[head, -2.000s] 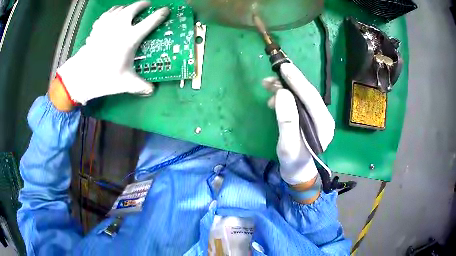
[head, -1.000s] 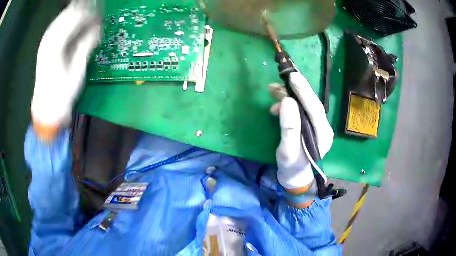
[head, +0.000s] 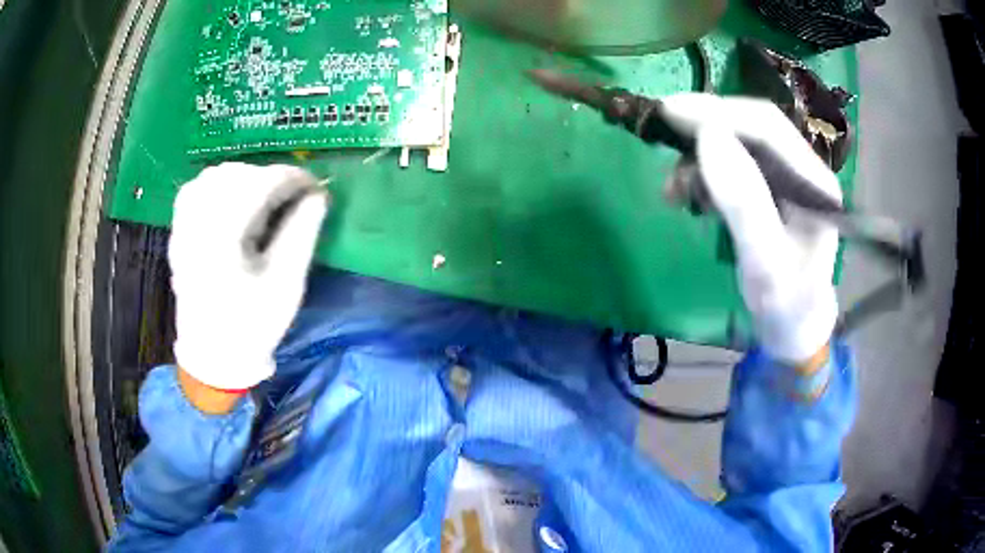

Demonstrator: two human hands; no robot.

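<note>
The green circuit board (head: 313,76) lies flat at the upper left, its row of black parts near the front edge. A pale notched metal strip (head: 441,153) shows along its right edge. My left hand (head: 243,270), in a white glove, is in front of the board with fingers curled around a thin silvery solder wire (head: 373,154) whose end reaches towards the board's front edge. My right hand (head: 772,205), gloved and slightly blurred, holds the soldering iron (head: 616,105), its tip pointing left above the mat, away from the board.
A translucent brownish hood (head: 605,24) is at the top centre. The dark iron stand (head: 815,97) is at the right, partly behind my right hand. A black coiled item (head: 826,19) is at the top right. Metal rails (head: 81,248) run down the left side. A black cord (head: 670,414) loops below the mat.
My left hand has come from the board's left side to its front, now with solder wire. My right hand has moved right and up, turning the iron more level.
</note>
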